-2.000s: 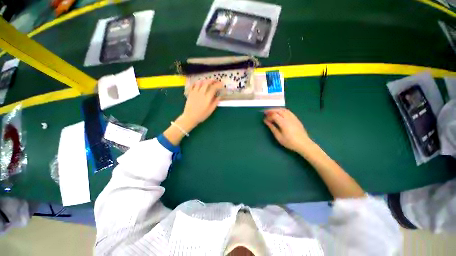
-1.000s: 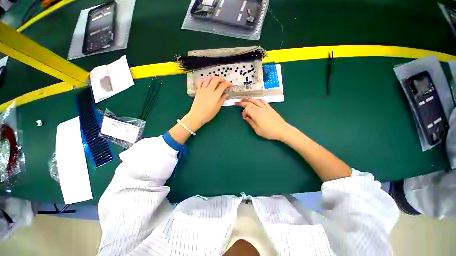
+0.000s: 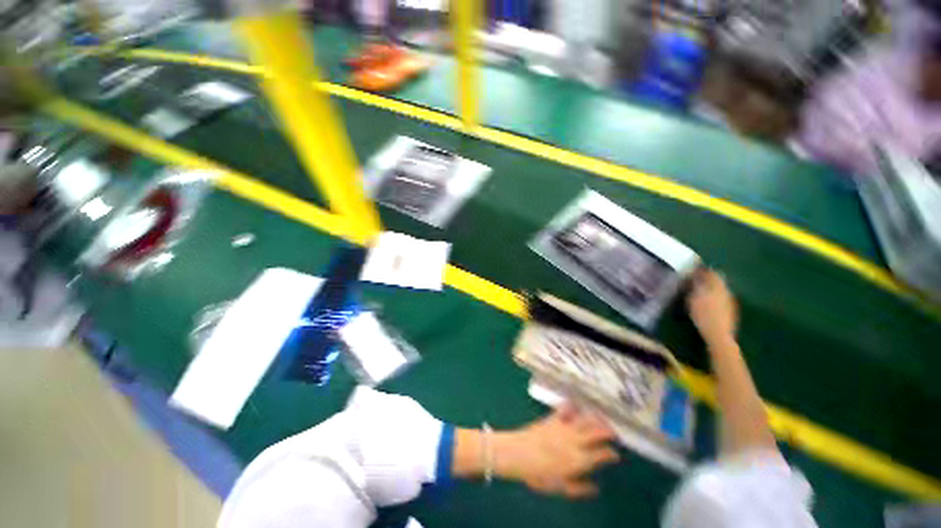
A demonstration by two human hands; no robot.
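Observation:
A phone mid-frame [image 3: 609, 256] lies on a silvery bubble sheet [image 3: 565, 213] beyond the yellow line. My right hand [image 3: 714, 309] is at the sheet's right corner, fingertips touching or very near it; blur hides whether they pinch it. My left hand [image 3: 565, 452] is open, fingers apart, just in front of the parts tray [image 3: 588, 373], over its near-left side. The pale tray holds loose dark dots, with a black cable bundle [image 3: 598, 328] along its far side. A blue pad sheet [image 3: 676, 413] and a white card [image 3: 652, 450] show beside and under it.
Another phone [image 3: 418, 183] lies on its sheet farther left. A white paper [image 3: 406, 260], dark blue strip sheet [image 3: 328, 320], labelled bag [image 3: 375, 345] and long white card [image 3: 248, 345] lie to the left. A yellow post [image 3: 310, 124] rises at upper left. A blurred person in pink [image 3: 872, 113] is across the line.
The view has swung left and up and is blurred. My right hand has left the tray's front edge and reached forward to the bubble sheet. My left hand has come off the tray, fingers spread.

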